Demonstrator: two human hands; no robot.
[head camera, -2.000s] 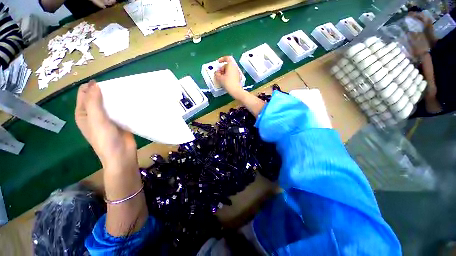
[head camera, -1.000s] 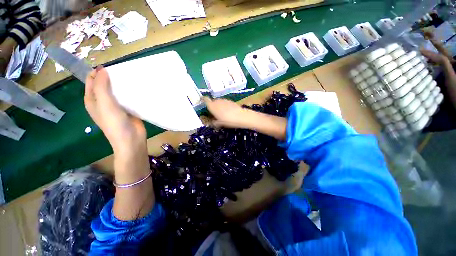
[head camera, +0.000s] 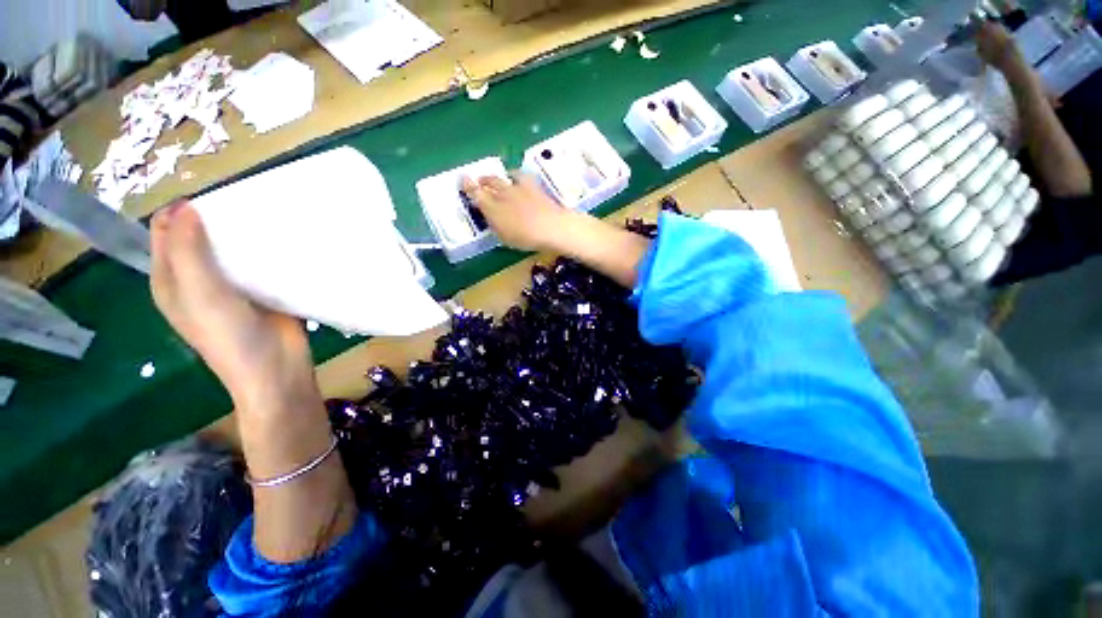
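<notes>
My left hand (head camera: 230, 316) is shut on a stack of white sheets (head camera: 308, 242), held up over the near side of the belt. My right hand (head camera: 517, 211) is at an open white box (head camera: 445, 217) on the belt, fingertips on a dark cable (head camera: 474, 214) in its recess. Whether the fingers still grip the cable cannot be told. A large loose pile of black cables (head camera: 496, 398) with shiny plugs lies on the bench in front of me. Part of another white box shows behind the sheets.
More open white boxes (head camera: 674, 123) stand in a row on the green belt (head camera: 483, 121). A bag of dark contents (head camera: 163, 531) is at lower left. Stacked white pieces under plastic (head camera: 931, 181) are at right, near another person's arm (head camera: 1045, 127). Small papers (head camera: 169, 115) lie across the belt.
My right hand has moved from the near edge of the belt up to a box, with a dark cable now at its fingertips. The boxes appear further left in view.
</notes>
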